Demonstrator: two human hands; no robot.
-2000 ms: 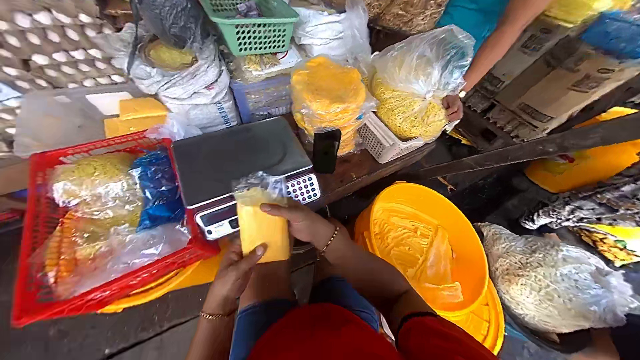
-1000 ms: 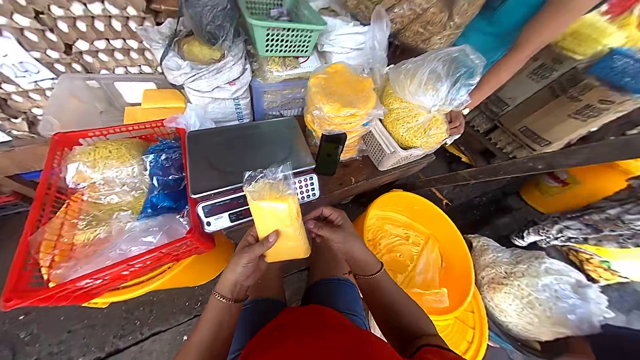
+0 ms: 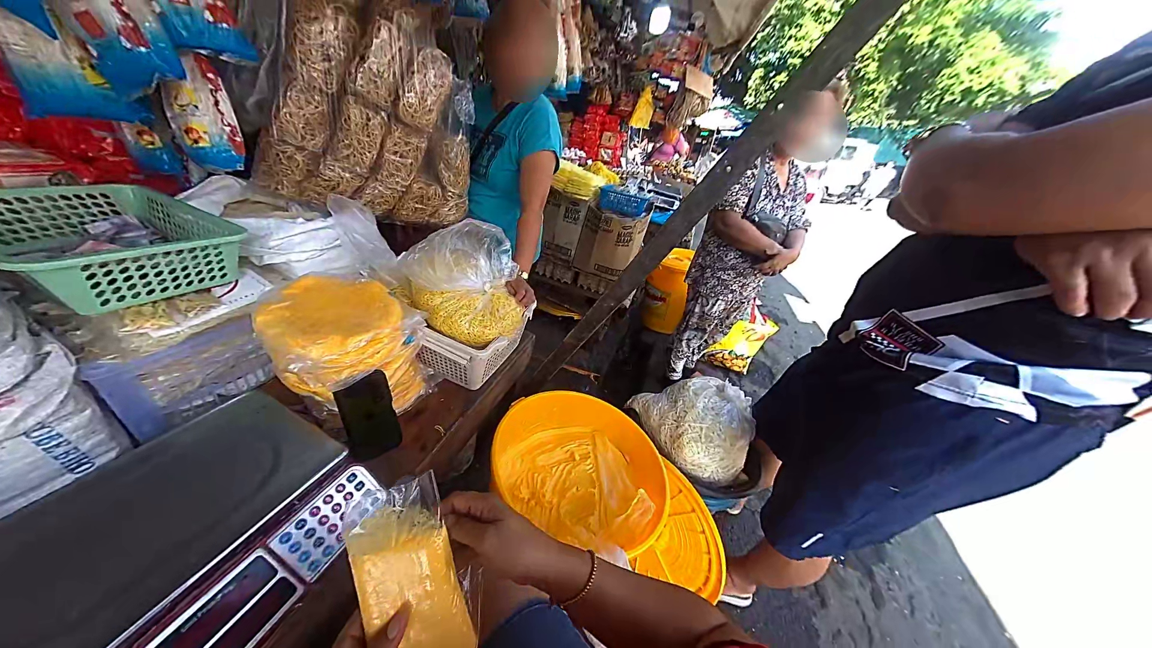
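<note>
A clear plastic bag of yellow spread (image 3: 409, 576) is upright beside the keypad of a digital weighing scale (image 3: 180, 504). My left hand (image 3: 382, 630) grips its lower part, mostly cut off by the bottom edge. The fingers of my right hand (image 3: 504, 535) are at the bag's upper right edge and seem to pinch the plastic. Right of that hand stands a yellow bucket (image 3: 576, 468) with more of the spread and a plastic sheet inside. Behind the scale are a dark phone (image 3: 367, 414) and a bagged stack of orange-yellow rounds (image 3: 337, 333).
A green basket (image 3: 126, 243) and a bag of yellow noodles (image 3: 463, 297) in a white basket stand behind. A slanted wooden post (image 3: 684, 216) crosses the view. A bag of pale noodles (image 3: 702, 427) is near a person standing close on the right (image 3: 900, 378). Two more people stand farther back.
The view has swung up and right, bringing the standing people into sight. The filled bag was in front of the scale and is still in my hands.
</note>
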